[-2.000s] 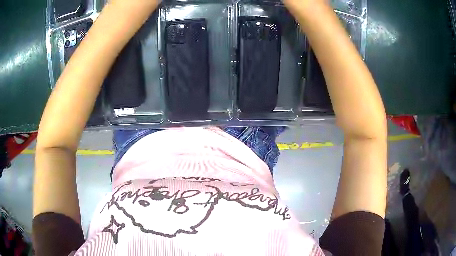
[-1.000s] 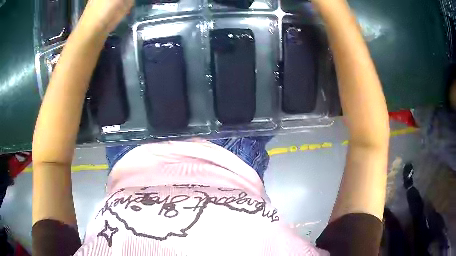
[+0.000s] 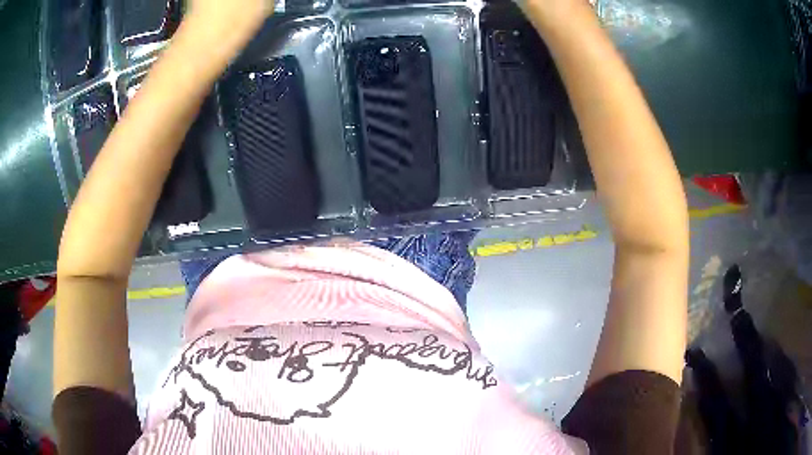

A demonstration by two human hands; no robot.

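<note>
A clear blister tray (image 3: 340, 115) lies on the green bench in front of me, slightly tilted in view. Its near row holds several black phone cases, among them one in the middle (image 3: 396, 124), one left of it (image 3: 274, 142) and one at right (image 3: 519, 111). My left hand (image 3: 233, 11) and my right hand (image 3: 552, 7) are over the tray at the top edge of the picture. Both are cut off there, so the fingers and anything in them are hidden. My forearms cover parts of the tray's sides.
The green bench (image 3: 726, 98) extends to both sides. Below its edge are a grey floor with a yellow line (image 3: 534, 243) and a red object (image 3: 719, 187) at right. Dark, blurred shapes stand at the lower right.
The near row of cases first appears lower and shifted, then a little higher again, with the tray now more tilted. Both hands stay at the top edge.
</note>
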